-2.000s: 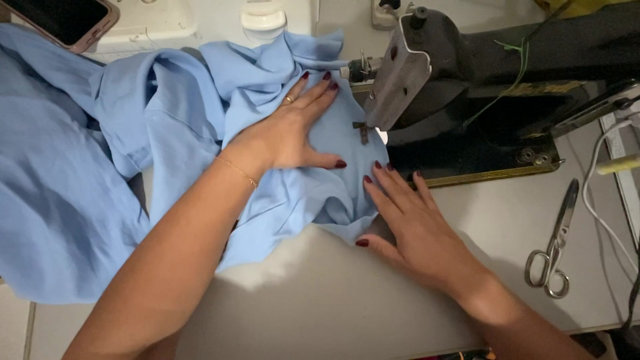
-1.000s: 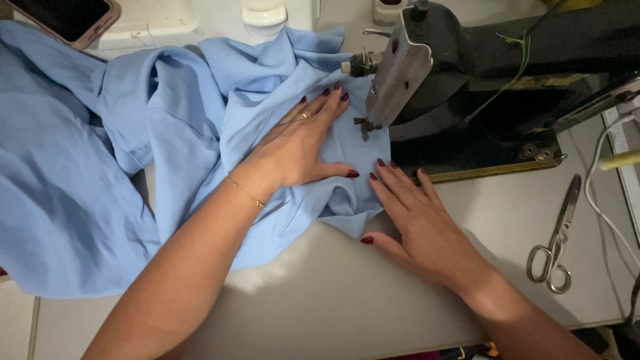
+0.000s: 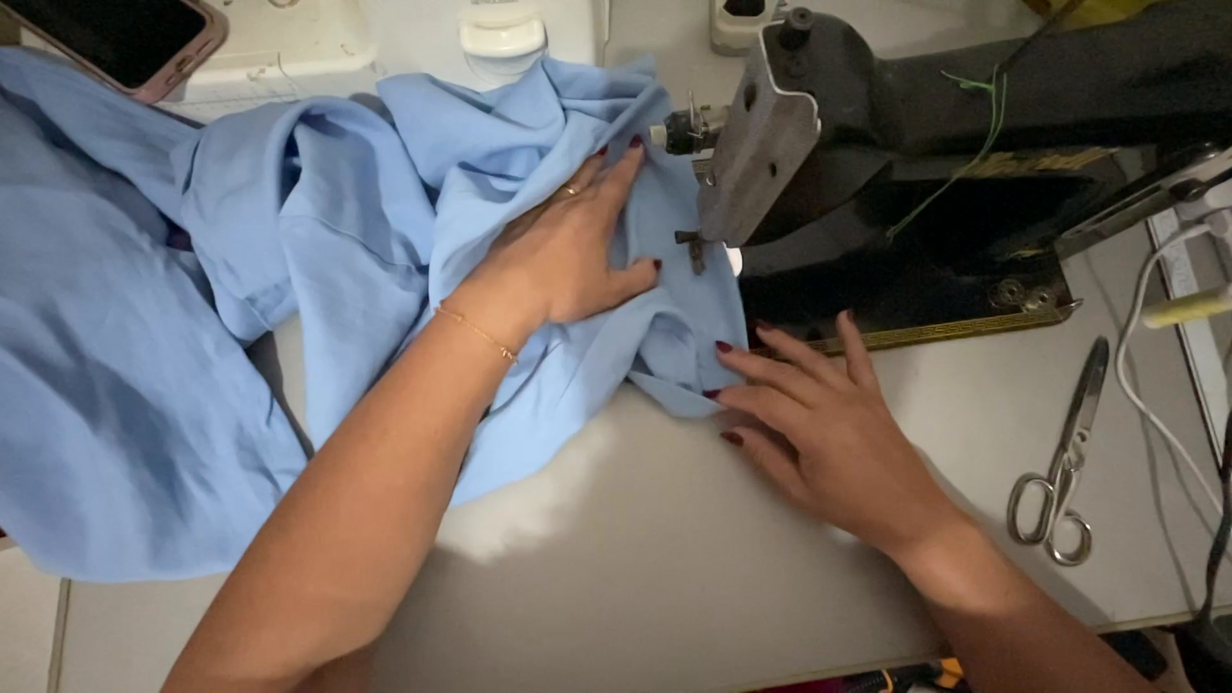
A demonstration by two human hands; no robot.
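Light blue fabric (image 3: 356, 231) lies bunched across the left and middle of the table, its right edge under the presser foot (image 3: 694, 252) of a black sewing machine (image 3: 924, 192). My left hand (image 3: 568, 245) rests flat on the folds left of the foot, fingers spread. Nearer the table's front, my right hand (image 3: 818, 414) has its fingers apart, with the fingertips at the fabric's right edge beside the machine bed. Neither hand visibly grips the cloth. The needle itself cannot be made out.
Metal scissors (image 3: 1059, 472) lie on the right of the grey tabletop (image 3: 626, 568). A white cable (image 3: 1136, 385) runs beyond them. At the upper left, a phone (image 3: 144, 43) rests by a white machine (image 3: 385, 38). Green thread (image 3: 991, 144) hangs over the black machine.
Both hands stay close to the fabric. The right hand's fingertips have shifted slightly away from the fabric's middle, toward its lower right edge, since a second ago.
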